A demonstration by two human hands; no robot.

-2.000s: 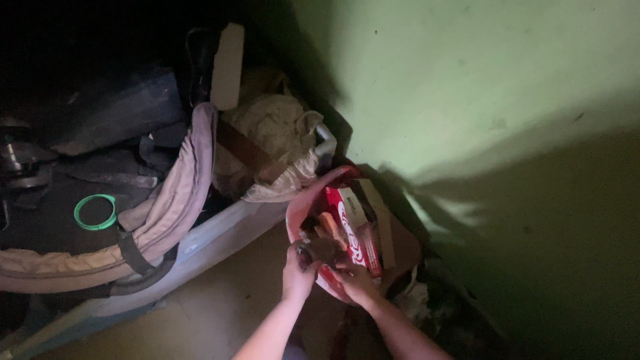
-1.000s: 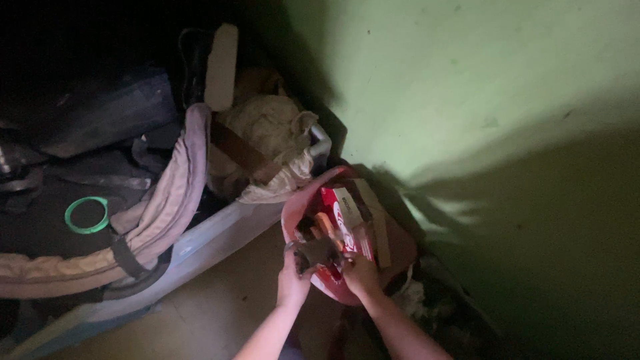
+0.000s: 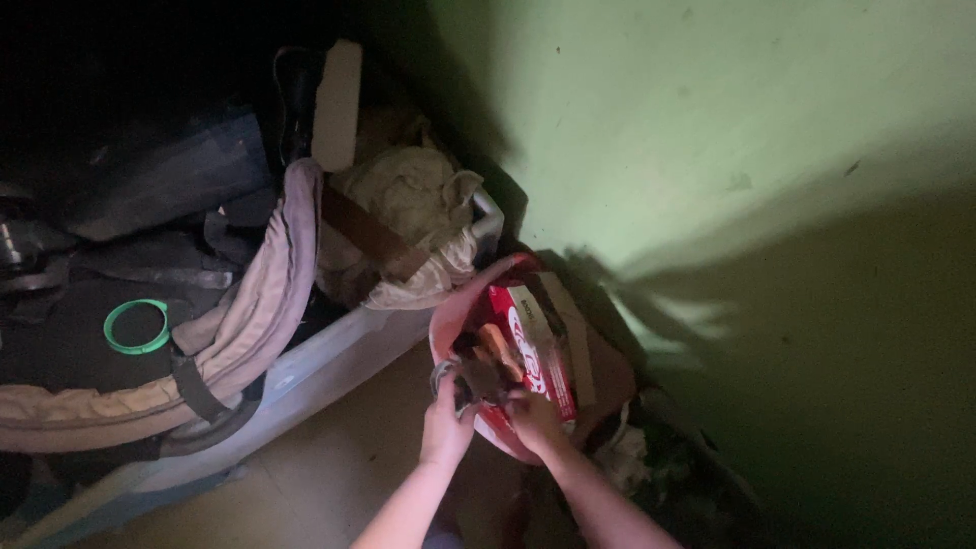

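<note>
A pink plastic tub [image 3: 450,324] holds a red and white printed box [image 3: 526,343], a strip of cardboard [image 3: 572,335] and some orange-brown pieces [image 3: 501,351]. Over its near left side, my left hand [image 3: 448,423] grips the left end of a dark, crumpled item [image 3: 482,379] whose kind I cannot make out. My right hand [image 3: 534,418] has its fingers bent at the right end of that same item, close against the red box. The fingertips of both hands are partly hidden and dim.
To the left stands a large pale plastic container [image 3: 343,343] with a padded fabric rim [image 3: 263,305], dark bags and a green ring [image 3: 137,326]. Bundled beige cloth [image 3: 415,198] lies behind the tub. A green wall [image 3: 724,152] rises at the right, with crumpled material [image 3: 629,457] along its foot.
My right hand has shifted slightly over the near side of the tub. My left hand stays by the dark item at the tub's left.
</note>
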